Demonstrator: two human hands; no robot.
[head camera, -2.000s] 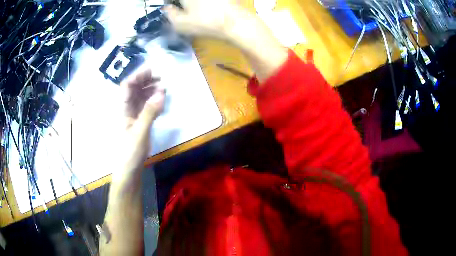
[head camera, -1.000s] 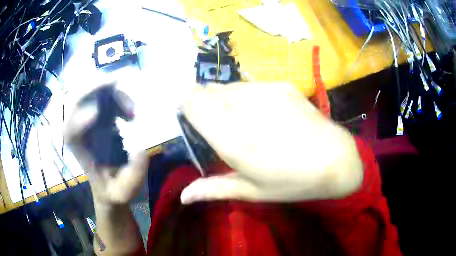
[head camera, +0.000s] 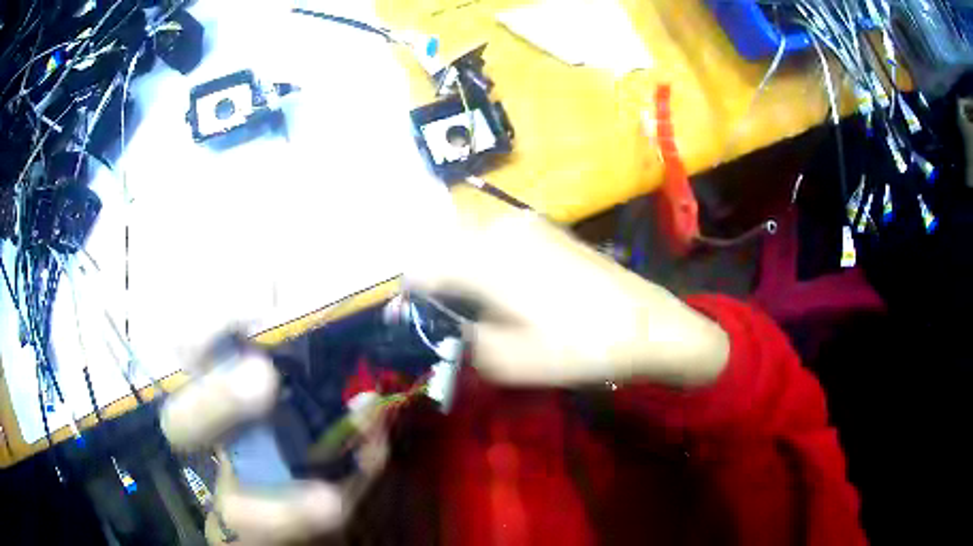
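Observation:
My left hand is low at the left, over the lap, its fingers around a dark housing; both are blurred. My right hand is to its right, its fingers curled at a thin pale cable with a white connector. The fingertips are blurred, so whether it grips the cable is unclear. A black square front frame with a pale middle and dark hole lies on the white mat. Another black unit with a pale face lies at the mat's right edge.
A heap of dark units with cables covers the left side. A blue tray with cables hanging over the bench edge is upper right. A red-orange handle hangs at the bench edge. A pale sheet lies on the wood.
My left hand has moved down with the housing towards the lap. My right hand has shifted down and left, where the cable and white connector now show. The black unit at the mat's edge is slightly turned.

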